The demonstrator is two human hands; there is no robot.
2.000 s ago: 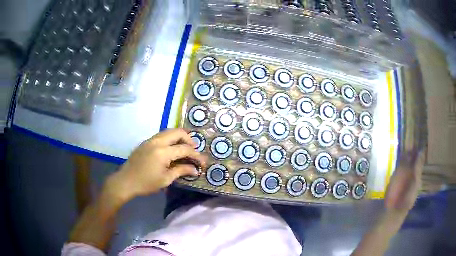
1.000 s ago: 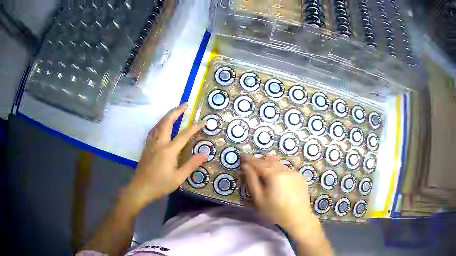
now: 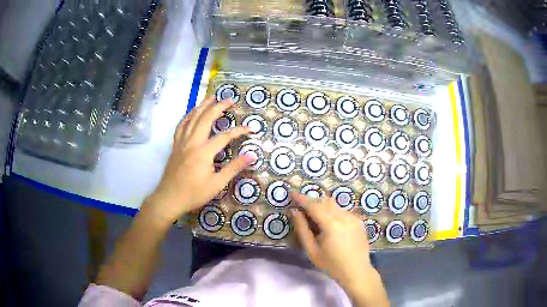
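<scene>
A clear packing tray (image 3: 300,146) lies over brown card in front of me, its visible pockets filled with round parts (image 3: 285,129) with dark rings and pale centres. My left hand (image 3: 201,159) lies over the tray's left side, fingers spread, fingertips touching parts in the upper and middle rows; it covers some of the left column. My right hand (image 3: 333,234) is over the lower middle, index fingertip at a part in the fourth row; it hides parts of the bottom row. I cannot tell whether its curled fingers hold anything.
Beyond the packing tray is a clear source tray (image 3: 312,41) with dark columns of parts. Nested blister trays (image 3: 66,90) lie at the left. Brown cardboard sheets (image 3: 510,138) are stacked at the right. Blue tape (image 3: 198,78) and yellow tape (image 3: 457,162) flank the packing tray.
My left hand has moved up the tray's left side. My right hand came in from the right edge and now stays over the lower middle. The camera view has shifted.
</scene>
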